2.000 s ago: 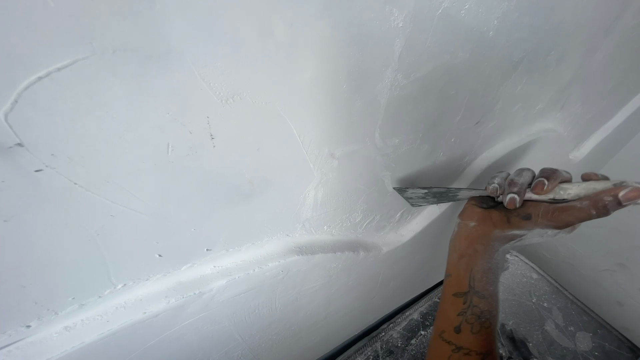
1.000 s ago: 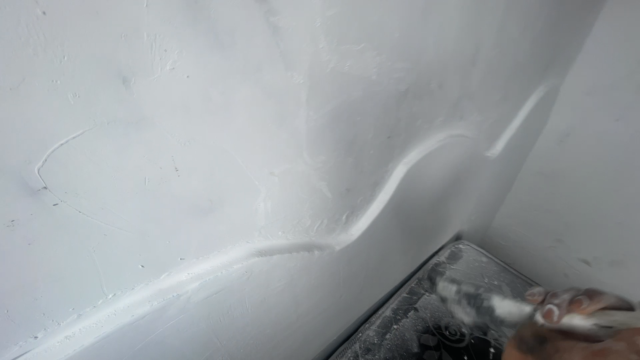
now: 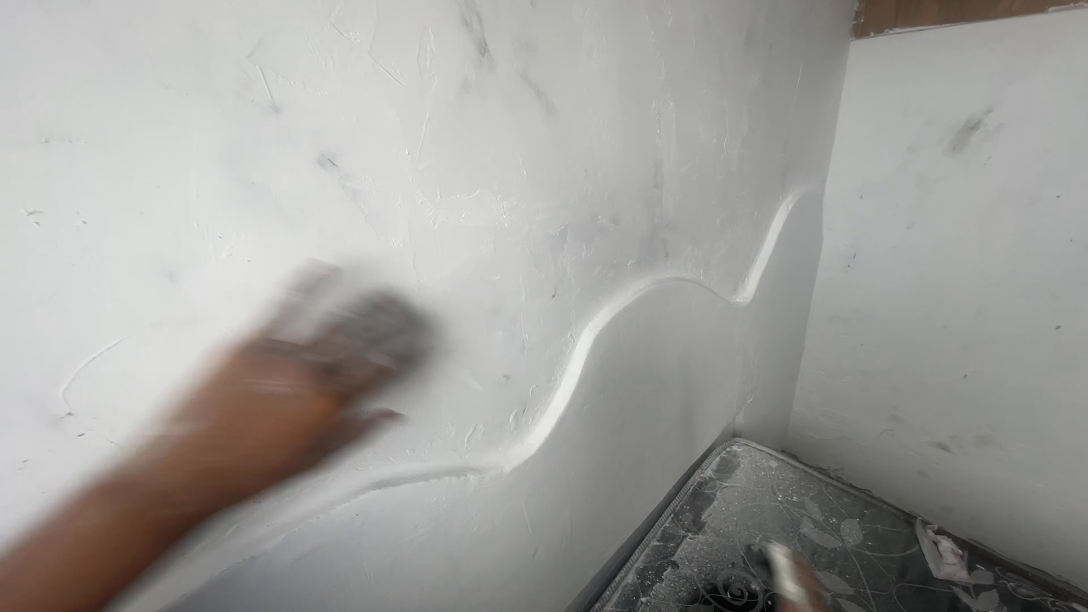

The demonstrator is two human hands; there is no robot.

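Blurred by motion, my left hand [image 3: 344, 348] is in front of the white plastered wall [image 3: 544, 178], above a raised, wavy ridge [image 3: 578, 365] on it. Its fingers look grey and dusty; the blur hides whether they hold anything. The ridge climbs in curves from the lower left to near the corner at right. Only a small, blurred part of my right hand [image 3: 809, 588] shows at the bottom edge, over the dark mattress. Beside its fingers is a whitish object [image 3: 784, 568], too blurred to name. No putty knife blade can be made out clearly.
A dark, floral-patterned mattress [image 3: 748, 501] dusted with white powder lies below, against the wall corner. A crumpled pale scrap [image 3: 942, 551] is near its right edge. The adjoining white wall [image 3: 952, 255] bears smudges, with a brown panel [image 3: 960, 13] at the top.
The putty knife seen against the wall two seconds ago is no longer there. My left hand has come into view at left. The view has shifted, showing more of the right wall.
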